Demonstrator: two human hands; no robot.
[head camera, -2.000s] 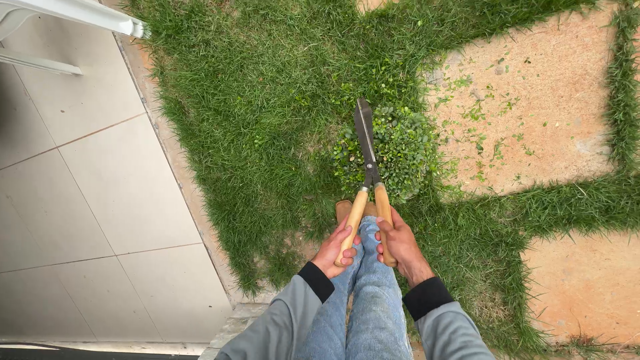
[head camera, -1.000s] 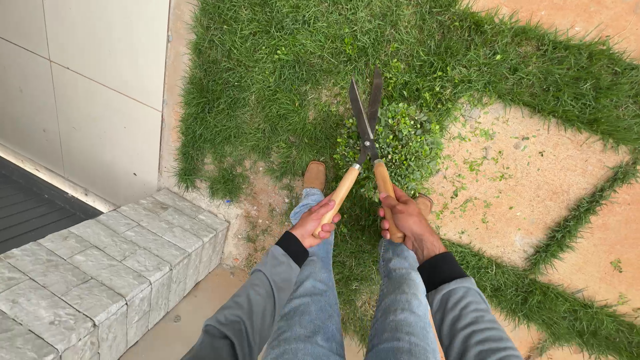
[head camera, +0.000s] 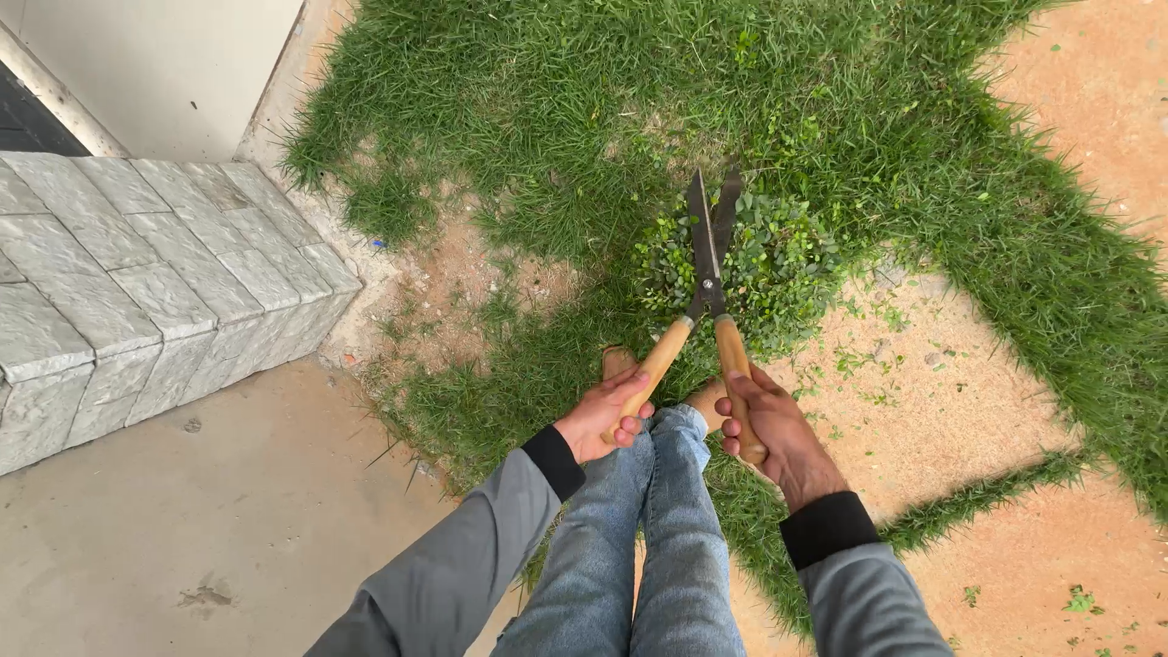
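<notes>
My left hand (head camera: 602, 415) is closed round one wooden handle of a pair of hedge shears (head camera: 708, 285), and my right hand (head camera: 776, 429) grips the other. The dark metal blades point away from me and stand slightly apart over a small, rounded leafy shrub (head camera: 785, 274). Their tips reach the shrub's far edge. Whether leaves lie between the blades I cannot tell. Both handles are a short way apart, above my jeans and shoes.
A low wall faced with grey stone blocks (head camera: 155, 265) stands at the left, beside a concrete floor (head camera: 210, 511). Grass (head camera: 547, 119) surrounds the shrub. At the right lie sandy-coloured paving slabs (head camera: 931, 383) with scattered leaf clippings. A pale tiled surface (head camera: 164, 64) is at the upper left.
The shears were nearly closed two seconds ago, were spread one second ago, and are a little less spread now. The view has turned and my feet have shifted around the shrub.
</notes>
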